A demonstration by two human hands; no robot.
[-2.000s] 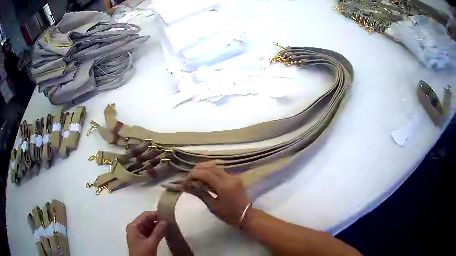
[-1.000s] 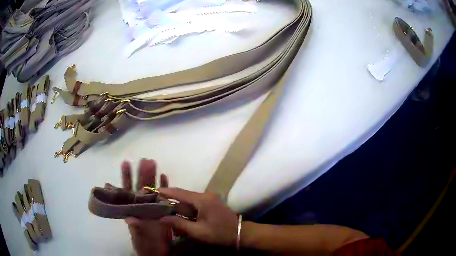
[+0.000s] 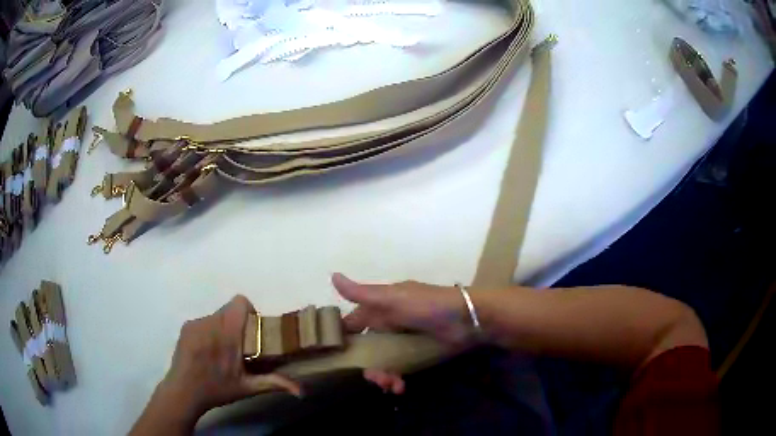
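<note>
My left hand (image 3: pixel 208 353) is closed around a partly coiled tan webbing strap (image 3: pixel 328 327) near the front edge of the table. A gold slide adjuster buckle (image 3: pixel 253 335) and a brown tab (image 3: pixel 291 332) show on the coil. My right hand (image 3: pixel 396 311) is at the coil's right end, fingers spread, over the webbing; whether it grips the strap is unclear. The strap's loose tail (image 3: pixel 517 179) runs up the table to a gold clip (image 3: pixel 549 40). Part of the strap is hidden under my right hand and forearm.
Long webbing straps (image 3: pixel 340 111) curve across the table (image 3: pixel 357 230). Banded strap bundles (image 3: pixel 42 341) lie at the left, below a grey-taupe pile (image 3: pixel 77 51). White bands (image 3: pixel 340 34) lie at the back. A lone coiled strap (image 3: pixel 702 81) and a white strip (image 3: pixel 647 117) are at the right.
The coil has turned and moved right, its buckle now facing up. My left hand has closed around its left end. The strap's tail has been pulled clear of the curved pile, and its clip end now shows.
</note>
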